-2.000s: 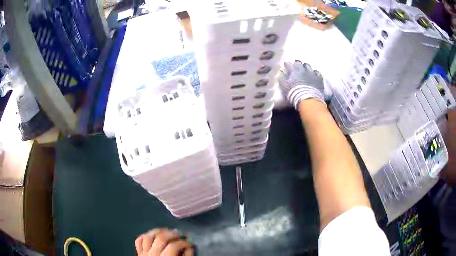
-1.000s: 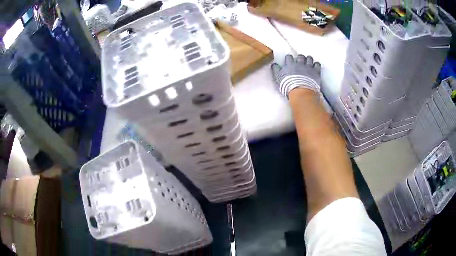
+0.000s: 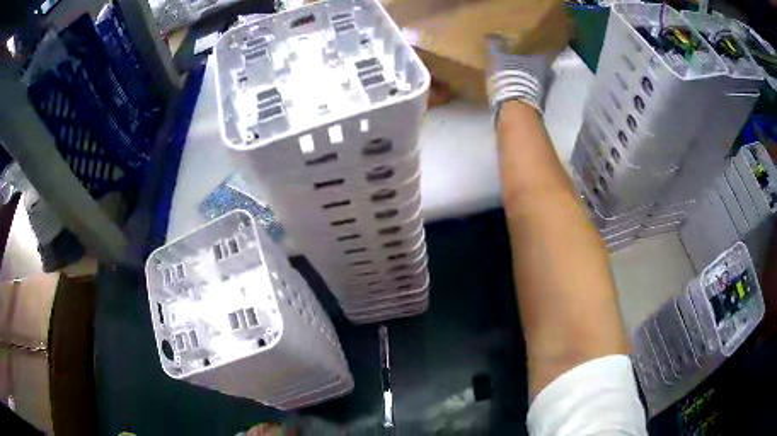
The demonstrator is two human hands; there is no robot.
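My right hand (image 3: 518, 75), in a white-grey striped glove, is at the near side of a brown cardboard tray (image 3: 464, 34) at the top centre and grips it; the tray is blurred and its inside does not show. A tall stack of white plastic housings (image 3: 366, 200) stands upright in front of me, its top one showing white inside. A shorter stack of white housings (image 3: 298, 341) stands at its left, tilted in view. Only fingertips of my left hand (image 3: 266, 429) show at the bottom edge; what they do cannot be told.
Filled housings (image 3: 630, 128) with boards on top stand stacked at the right. More housings (image 3: 682, 328) lie in a row below them. A slim metal tool (image 3: 386, 375) and a small dark block (image 3: 482, 387) lie on the dark green mat. Blue baskets (image 3: 85, 111) are at the left, bluish film (image 3: 243, 204) behind the stacks.
My right hand has gone from the white surface to the cardboard, which now covers the spot where the small components showed. My left hand has dropped almost out of the picture. The camera view has shifted.
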